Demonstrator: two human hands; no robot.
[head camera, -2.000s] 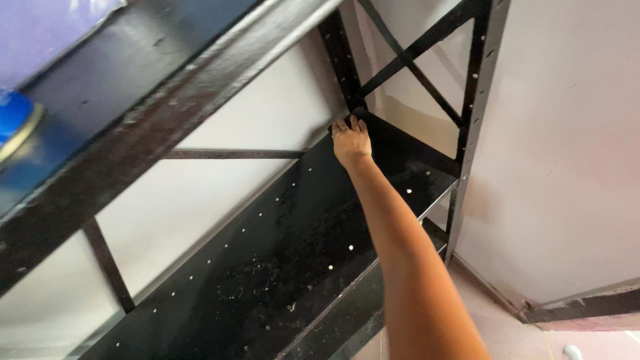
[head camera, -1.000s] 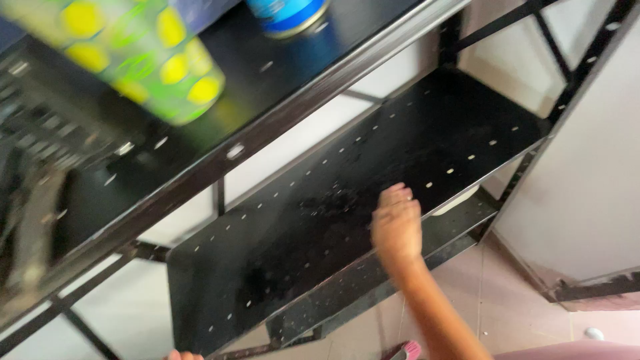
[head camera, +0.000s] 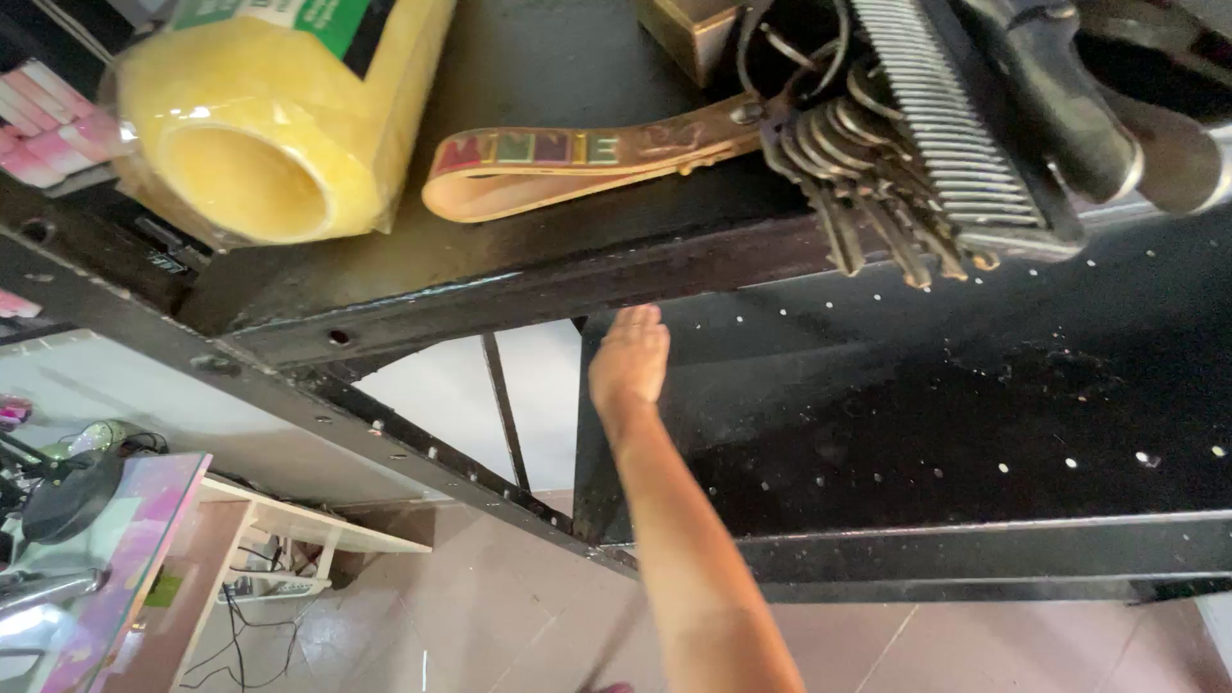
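Note:
My right hand (head camera: 630, 364) rests near the left end of the lower black metal shelf (head camera: 866, 404), fingers extended and side by side, palm down. Nothing shows in it, though its underside is hidden. Above it, the upper shelf (head camera: 539, 279) holds a yellow roll in clear wrap (head camera: 250, 173), a leather key strap with coloured lettering (head camera: 577, 144), a bunch of keys (head camera: 866, 183) and a comb (head camera: 953, 115). My left hand is out of view.
A perforated black metal upright (head camera: 385, 438) runs diagonally at the left, with a thin brace (head camera: 505, 414) behind. At the lower left stand a glass-topped desk (head camera: 154, 539) and loose cables (head camera: 241, 626). Tiled floor (head camera: 481, 616) lies below; dark handles (head camera: 1078, 106) are at the upper right.
My right hand has moved from the far right end of the lower shelf, across its middle, to the left end. My left hand, partly visible a second ago, has left the view. The view has swung left.

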